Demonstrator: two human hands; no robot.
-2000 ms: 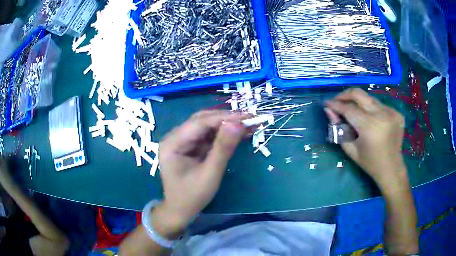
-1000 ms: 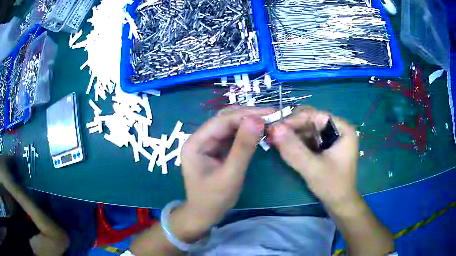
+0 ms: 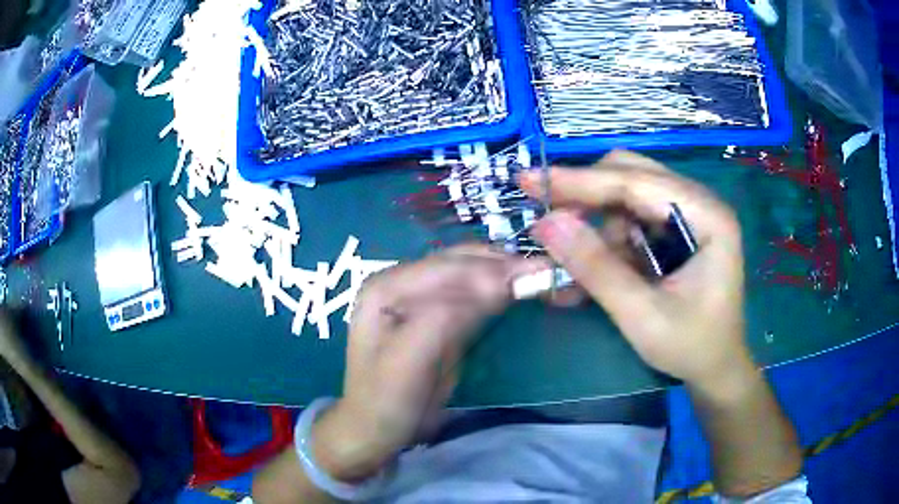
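My left hand [image 3: 424,325] is blurred and pinches a white sleeve [image 3: 533,284] at its fingertips, in front of the trays. My right hand [image 3: 651,266] is just to the right, its fingertips on a thin lead [image 3: 545,182] that stands nearly upright above the sleeve. Whether the lead is inside the sleeve I cannot tell. A small dark and silver tool [image 3: 671,241] sits in my right palm, partly hidden by the fingers. A small heap of sleeved pieces [image 3: 473,182] lies behind my hands.
Two blue trays stand at the back, the left tray [image 3: 384,148] with short metal parts and the right tray [image 3: 660,144] with long leads. Loose white sleeves [image 3: 212,108] and a scale [image 3: 128,256] lie left. Red leads [image 3: 823,226] lie right. Another person's arm [image 3: 59,404] shows lower left.
My right hand came in from the right to meet my left hand. Since a second ago, the left hand and sleeve have moved slightly down, and the right fingertips have risen along the lead.
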